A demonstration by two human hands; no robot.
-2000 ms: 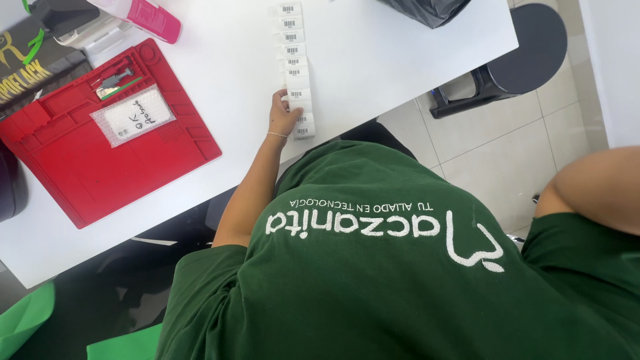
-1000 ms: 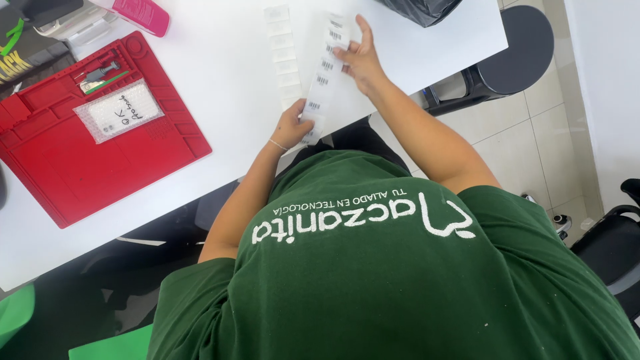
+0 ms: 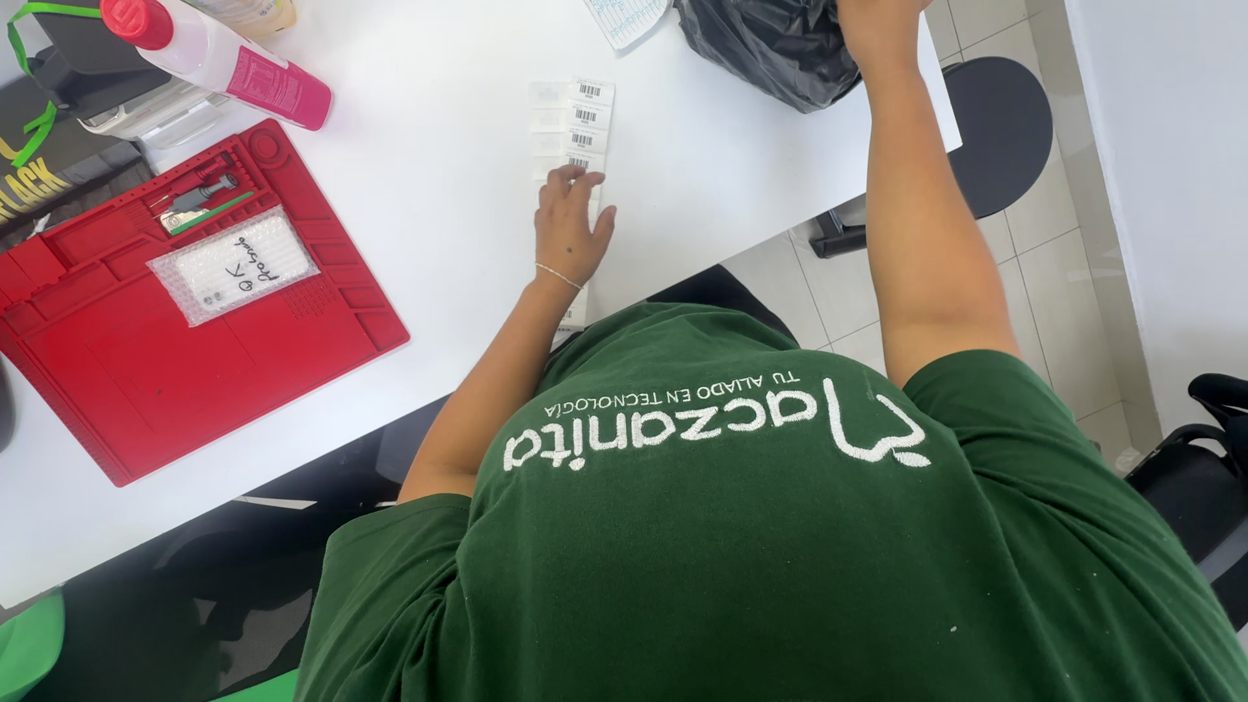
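Note:
My left hand [image 3: 572, 229], with a thin bracelet at the wrist, rests on a strip of white barcode labels [image 3: 587, 117] lying on the white table. Its fingers are spread a little over the strip, and its palm hides part of it. A paler strip [image 3: 548, 122] lies along the left side of the barcode strip. My right hand [image 3: 882, 24] is at the top edge of the view, beside a crumpled black plastic bag [image 3: 780, 44]. Its fingers are cut off by the frame, so whether it holds anything cannot be told.
A red repair mat [image 3: 195, 370] carries a bubble-wrapped item [image 3: 234, 265] and small tools [image 3: 203, 193]. Behind it stand a pink-and-clear bottle [image 3: 229, 63] and a dark box [image 3: 68, 185]. A written paper [image 3: 627, 18] lies left of the bag; a round black stool [image 3: 999, 136] stands beyond the table [image 3: 439, 195].
The label strip, held raised in both hands a second ago, now lies on the table under my left hand. My right hand has left it and moved far to the right, beside the black bag.

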